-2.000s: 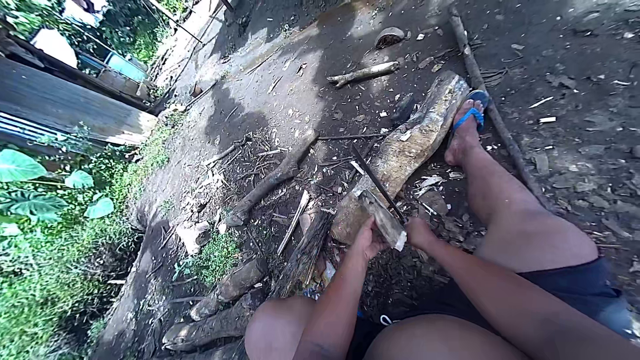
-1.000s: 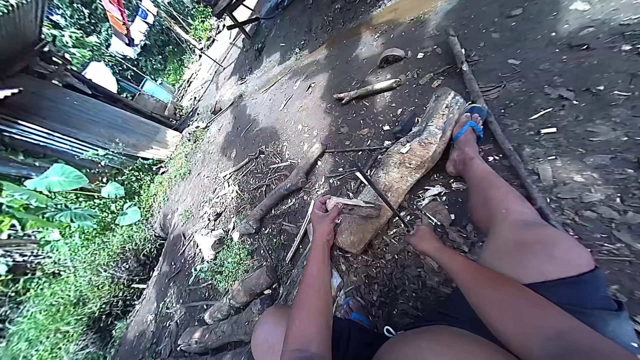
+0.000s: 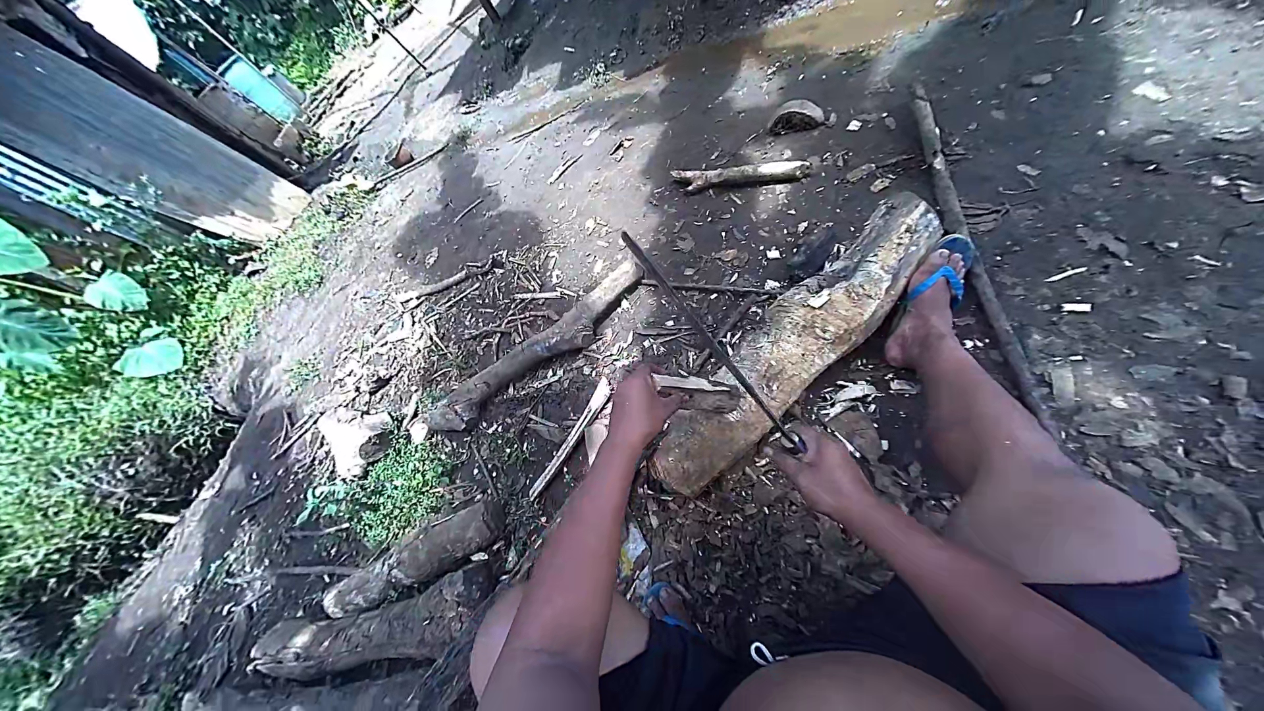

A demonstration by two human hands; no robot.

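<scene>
My left hand (image 3: 642, 403) is closed around one end of a short split piece of wood (image 3: 703, 393), whose other end lies over the near part of a thick log (image 3: 820, 331). In my right hand (image 3: 820, 469) is the handle of a machete or similar long blade (image 3: 706, 336). The dark blade points up and to the left, seen nearly edge-on, and passes over the log and close to the wood piece. Whether blade and wood touch, I cannot tell.
My sandalled foot (image 3: 928, 296) is at the log's far end, near a long pole (image 3: 973, 237). A branch (image 3: 543, 346) and twigs lie left of the log. Cut logs (image 3: 375, 627) are at the lower left. A short stick (image 3: 743, 176) lies beyond. Plants and metal sheeting (image 3: 138, 128) border the left.
Two seconds ago my hands were close together, with the wood tilted between them. They have since moved apart, and the wood piece now reaches over the log. Since one second ago, the blade has swung up.
</scene>
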